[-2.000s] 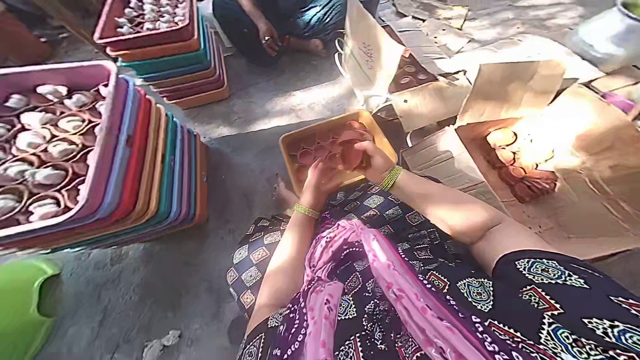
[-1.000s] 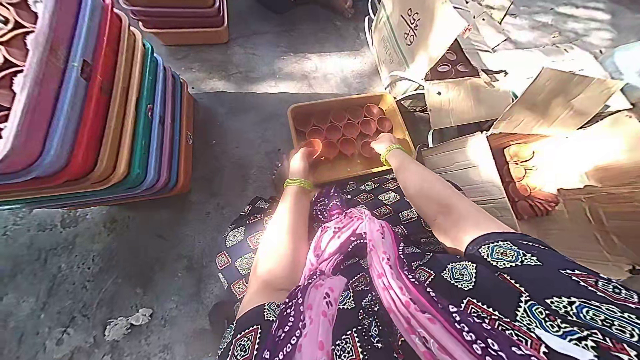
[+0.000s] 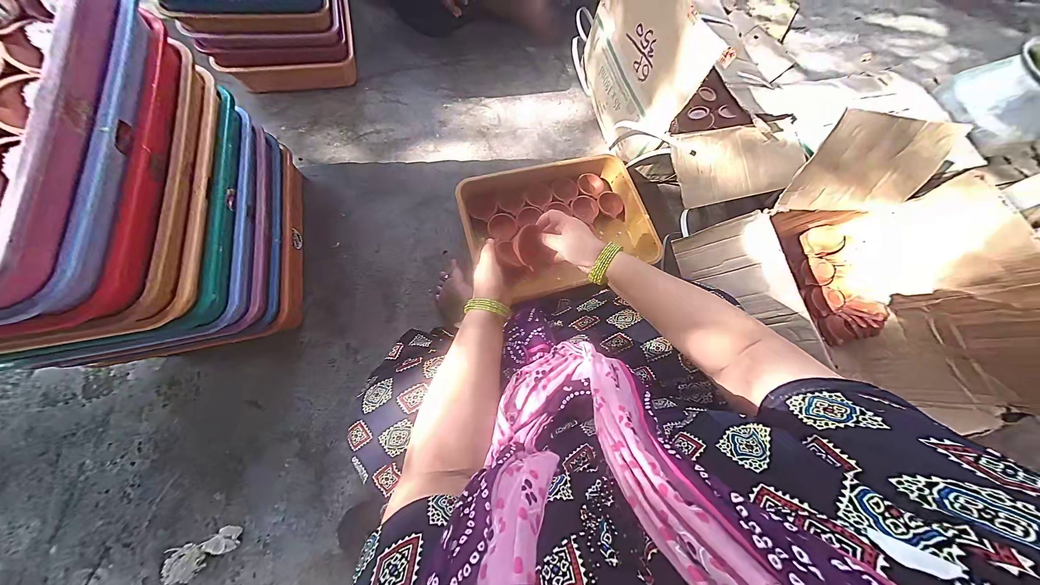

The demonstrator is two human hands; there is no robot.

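A yellow plastic tray [image 3: 650, 236] lies on the ground just beyond my lap. Several small reddish-brown clay cups [image 3: 502, 227] stand close together in it, mostly toward the far side. My right hand [image 3: 572, 239] grips a clay cup [image 3: 532, 247] tilted over the near part of the tray. Beside it, at the tray's near left, is my left hand [image 3: 491, 276]; its fingertips are at another cup [image 3: 509, 255], and whether they grip it cannot be told.
Stacked colourful plastic trays [image 3: 223, 211] rise at left, with another stack [image 3: 284, 75] behind. On the right, an open cardboard box [image 3: 942, 325] holds more clay cups [image 3: 825, 272]. A printed bag [image 3: 642, 81] stands beyond the tray. Part of a person [image 3: 455, 10] shows at the top.
My hands have come closer together over the tray's near part, and my right hand now has a tilted cup. The view has shifted since two seconds ago.
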